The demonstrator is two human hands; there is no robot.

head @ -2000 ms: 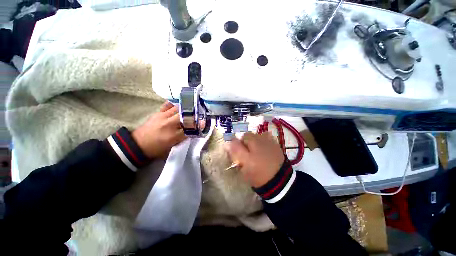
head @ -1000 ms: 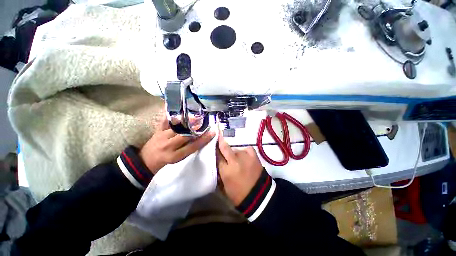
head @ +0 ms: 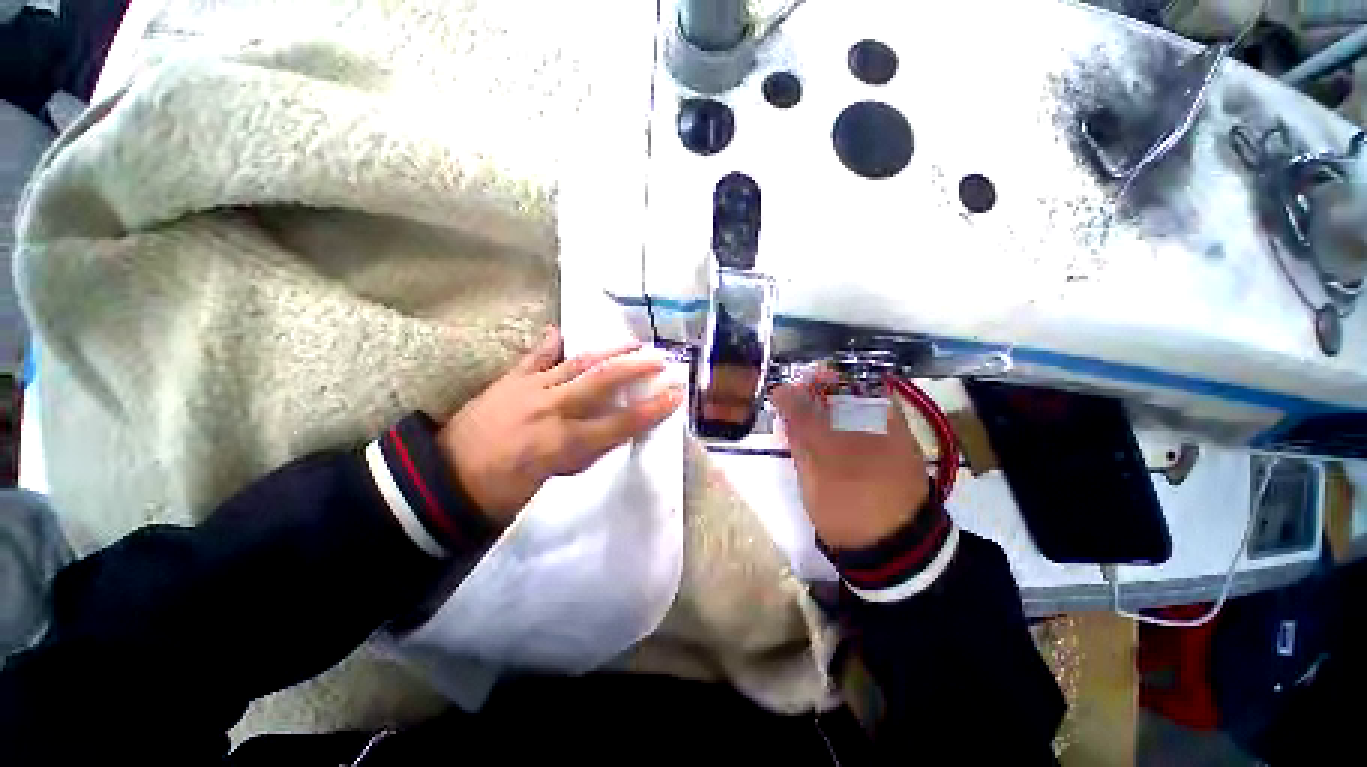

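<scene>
The beige fleece garment [head: 285, 285] is heaped left of the sewing machine head, and part of it shows below the needle area. The smooth white fabric piece [head: 600, 577] lies over the fleece, its right edge running up to the needle area. My left hand [head: 547, 427] rests flat on the white fabric, fingers spread, just left of the shiny upright guard [head: 736, 352]. My right hand [head: 858, 472] is right of the guard, below the machine head. Its fingertips are blurred and partly behind metal parts, so its grip is unclear. The presser foot and needle are hidden.
The white machine head [head: 960, 225] spans the top. Red-handled scissors [head: 942, 435] lie partly hidden behind my right hand. A black smartphone [head: 1082, 480] with a white cable lies to the right. A cardboard box [head: 1102, 674] and a red item [head: 1177, 674] are below the table edge.
The view has shifted, putting the machine further right. My left hand has flattened on the white fabric. My right hand has moved away from the fabric edge, to the right of the guard, partly covering the scissors.
</scene>
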